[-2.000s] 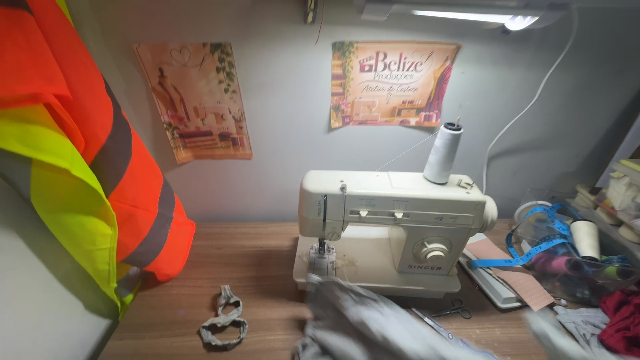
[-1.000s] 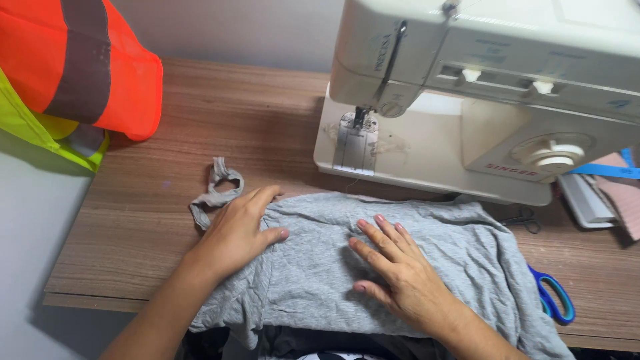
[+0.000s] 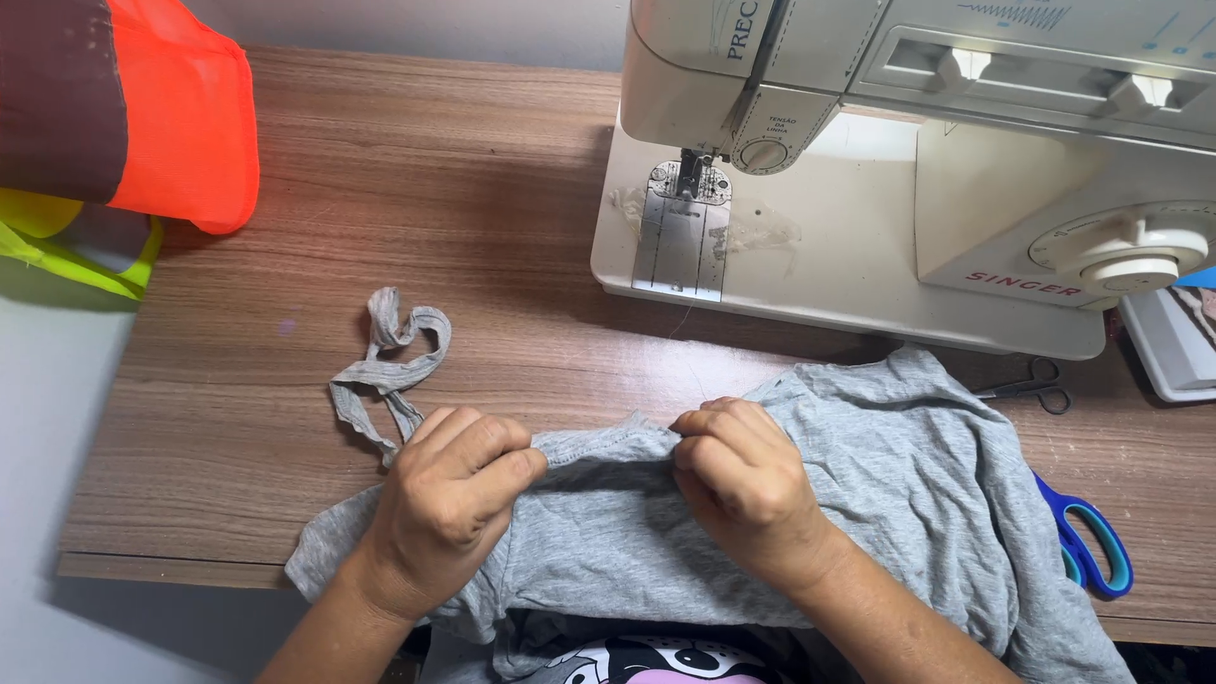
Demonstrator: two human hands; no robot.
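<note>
A grey knit garment (image 3: pixel 627 551) lies along the table's front edge and hangs over it. My left hand (image 3: pixel 456 503) pinches its stitched upper edge. A short way to the right, my right hand (image 3: pixel 741 475) grips the same edge, and the stretch between them is lifted and pulled fairly straight. Just behind my left hand lies a twisted strip of grey fabric (image 3: pixel 394 370). The white Singer sewing machine (image 3: pixel 836 218) stands behind the garment, its presser foot (image 3: pixel 692 180) above the metal plate. The fingertips of both hands are partly hidden.
Blue-handled scissors (image 3: pixel 1102 551) lie partly under the garment at the right. Small dark scissors (image 3: pixel 1040 385) rest near the machine's base. An orange and yellow reflective garment (image 3: pixel 190 123) hangs at the left. A white tray-like item (image 3: pixel 1173 351) is at the right edge.
Both hands lay flat on the grey garment a second ago; now they hold its upper edge. Earliest, the garment was a moving blur before the machine. The view has moved down and closer.
</note>
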